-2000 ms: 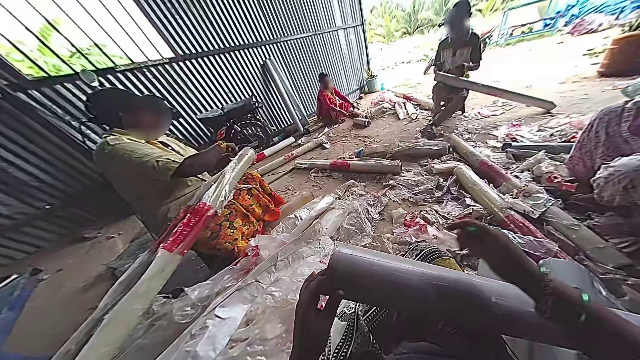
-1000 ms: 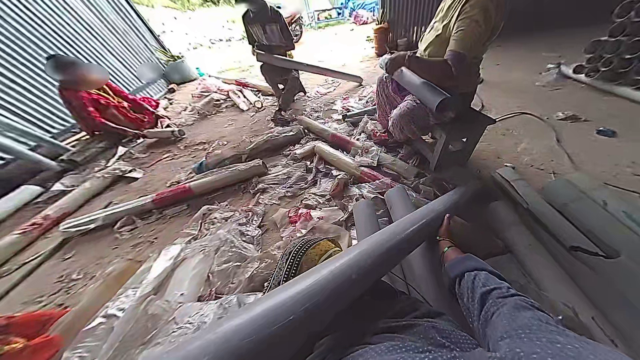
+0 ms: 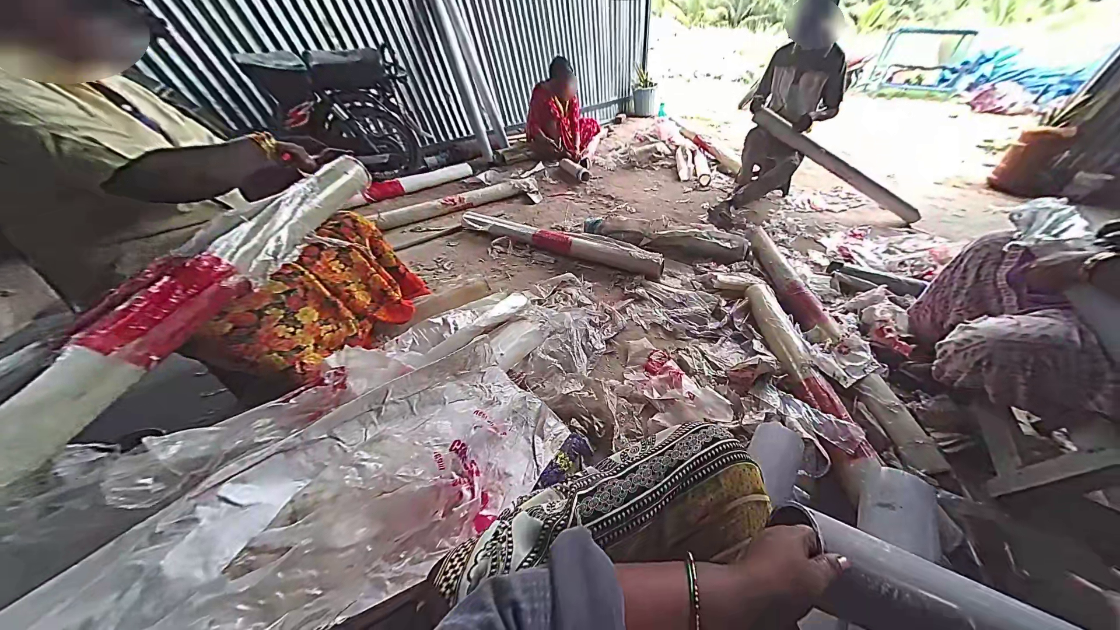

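Observation:
At the bottom right, my left hand [image 3: 787, 569], with a bangle at the wrist and a blue-grey sleeve, grips the open end of a grey plastic pipe [image 3: 927, 582]. The pipe runs out of the frame at the lower right corner. Patterned cloth [image 3: 647, 490] covers my lap beside this hand. Clear plastic sheeting [image 3: 367, 490] with red print spreads over the left foreground. Two more grey pipe ends [image 3: 901, 503] show just behind the held pipe. My right hand is out of view.
A person at left holds a wrapped pipe [image 3: 184, 306] with a red band. Wrapped pipes [image 3: 569, 245] and plastic scraps [image 3: 674, 385] litter the ground. Other people are behind and at right. A motorcycle [image 3: 350, 114] stands by the corrugated wall [image 3: 560, 44].
The view has swung left since one second ago. The grey pipe then crossed the foreground with a hand against it; now my left hand is at its open end, at lower right.

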